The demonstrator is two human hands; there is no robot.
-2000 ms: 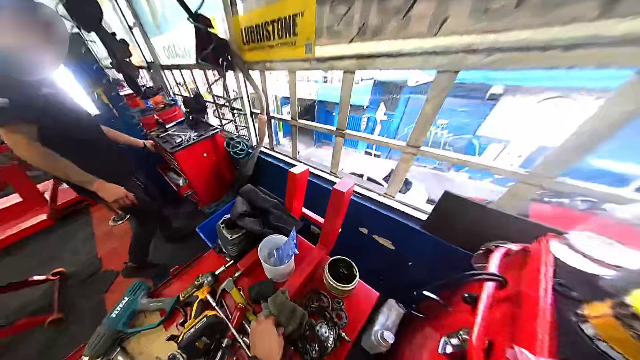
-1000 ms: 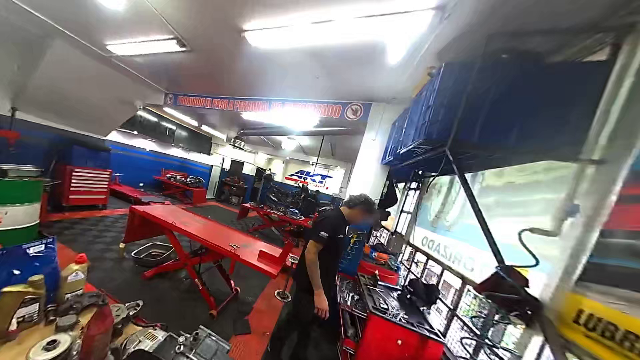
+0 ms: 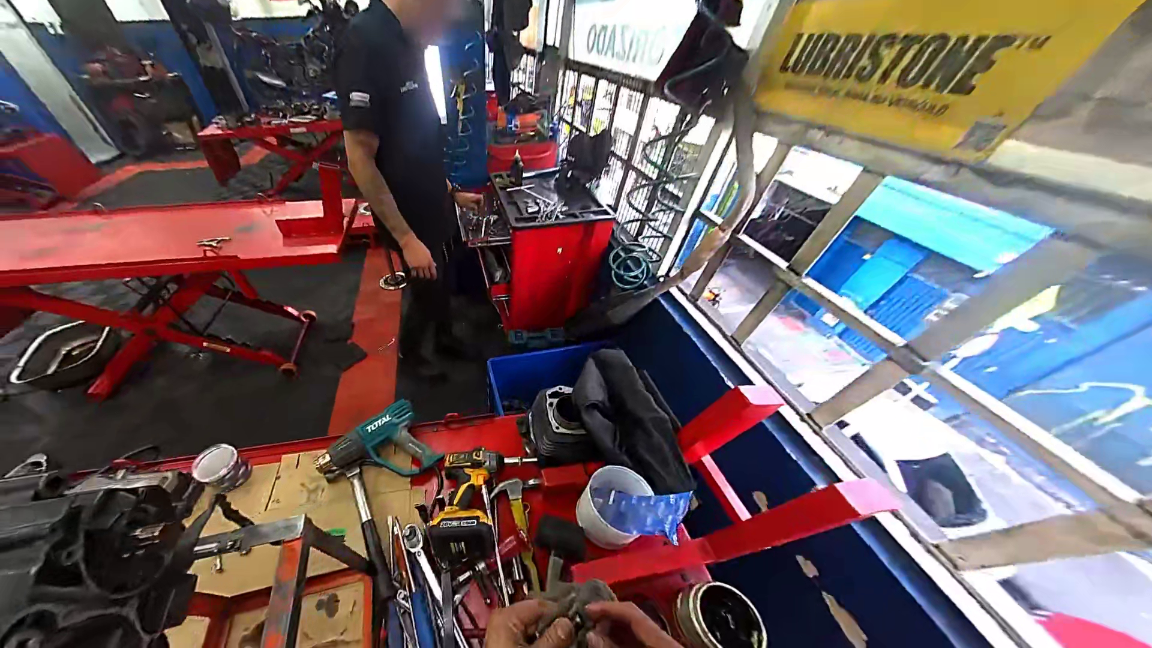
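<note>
At the bottom of the head view, my left hand (image 3: 531, 625) and my right hand (image 3: 630, 623) are close together, both gripping a grey-brown rag (image 3: 576, 598); whether a part lies inside it cannot be told. Just beyond them lies a black-headed mallet (image 3: 562, 538). To the left are a claw hammer (image 3: 520, 513), a yellow-and-black cordless drill (image 3: 463, 504), several wrenches (image 3: 423, 553) and a teal heat gun (image 3: 387, 436). A white bucket (image 3: 612, 508) with a blue plastic bag (image 3: 643, 513) stands ahead. A metal can (image 3: 720, 616) with dark contents sits at right.
An engine block (image 3: 99, 558) is at the left on the red bench. A finned cylinder (image 3: 560, 423) and black cloth (image 3: 621, 405) sit beyond the bucket. Red uprights (image 3: 810, 522) rise at right. Across the floor, a person (image 3: 396, 135) stands beside a red tool cabinet (image 3: 558, 270).
The view swung up across the workshop, then back down to the bench. Two seconds ago one hand showed at the grey rag; now both hands are on it.
</note>
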